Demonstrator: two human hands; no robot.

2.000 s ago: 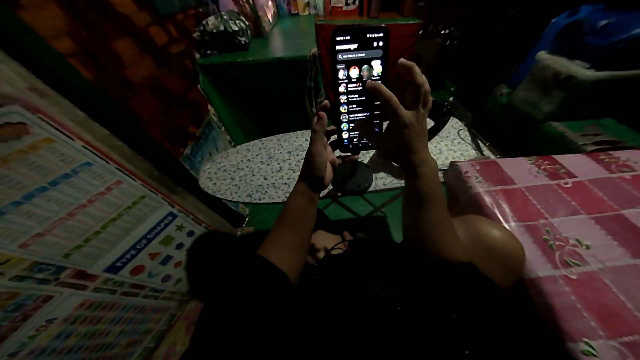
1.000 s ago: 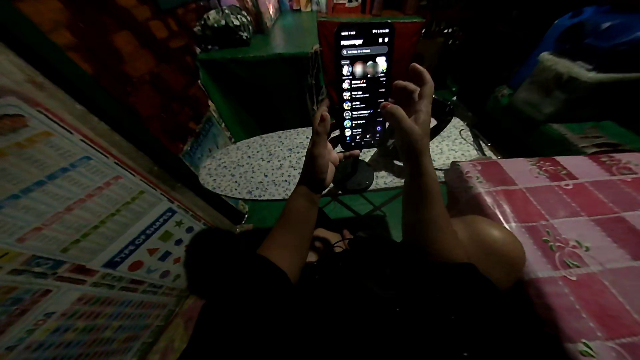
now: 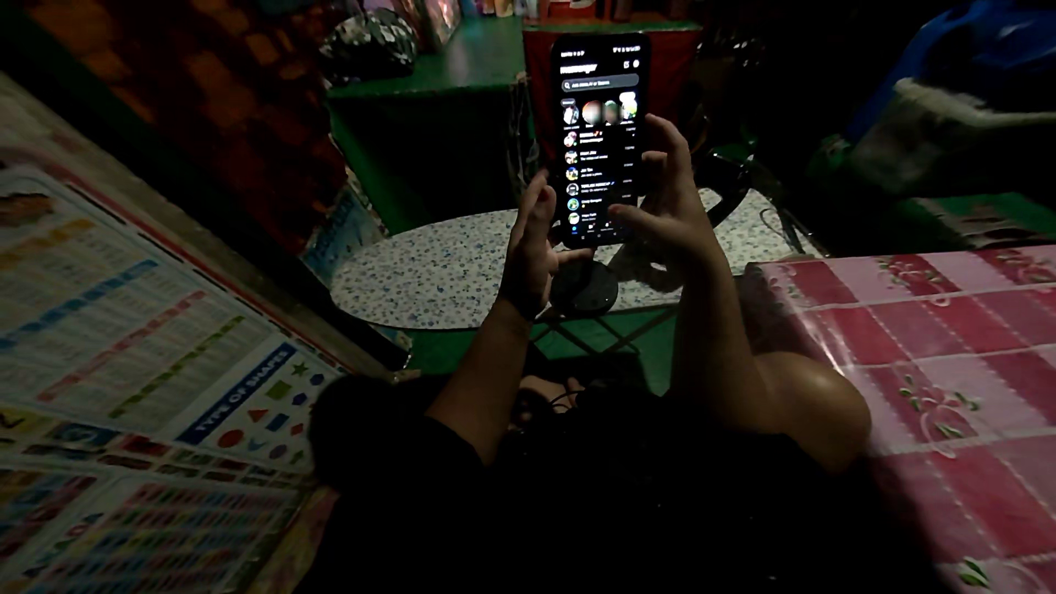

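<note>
A smartphone (image 3: 601, 140) with a lit screen stands upright in front of me, its display showing a list with round pictures. My left hand (image 3: 535, 247) is at the phone's lower left edge, fingers pointing up and one finger reaching under its bottom edge. On the right side, my right hand (image 3: 672, 198) has its thumb over the lower part of the screen and its fingers beside the right edge. Below the phone is a round black base (image 3: 584, 289) on the speckled oval board. Whether the hands or a stand bear the phone's weight is not plain.
The oval board (image 3: 421, 268) has crossed legs beneath it. A table with a pink and red checked cloth (image 3: 949, 330) is at the right. Printed learning posters (image 3: 157, 330) cover the left side. Behind is a green cabinet (image 3: 478, 62) with a shiny patterned item (image 3: 371, 45) on it.
My right hand was raised with its fingers apart from the phone; it is now lower and nearer, with the thumb over the screen. The left hand has stayed at the phone's lower left.
</note>
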